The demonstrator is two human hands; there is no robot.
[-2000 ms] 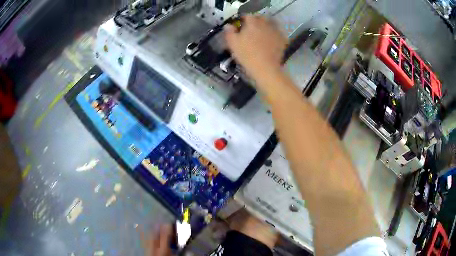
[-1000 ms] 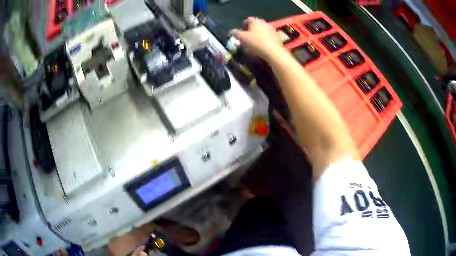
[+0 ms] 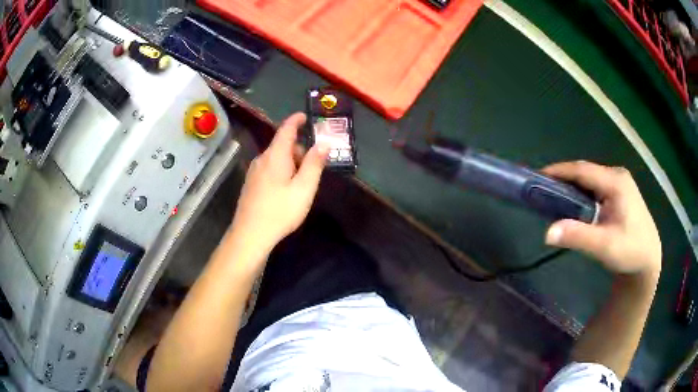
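Note:
A black electronic unit (image 3: 332, 130) lies on the green worktop's near edge, its gold round part at the far end and a shiny face up. My left hand (image 3: 285, 180) is on it, thumb and fingers at its left side and near end. My right hand (image 3: 612, 218) holds the rear end of a thick black electric screwdriver (image 3: 505, 178). Its narrow tip points left, toward the unit but apart from it. A black cord runs below the tool.
An orange-red tray (image 3: 360, 46) lies beyond the unit. A dark glossy slab (image 3: 214, 50) lies left of it. The white machine (image 3: 164, 115) at left carries a red emergency stop (image 3: 203, 121), a lit touchscreen (image 3: 106, 268) and a yellow-and-black hand screwdriver (image 3: 148, 55).
The view has swung right, to the worktop. The unit, earlier low in my left hand, is now at the worktop edge. My right hand has left the machine and tray area and now holds the electric screwdriver.

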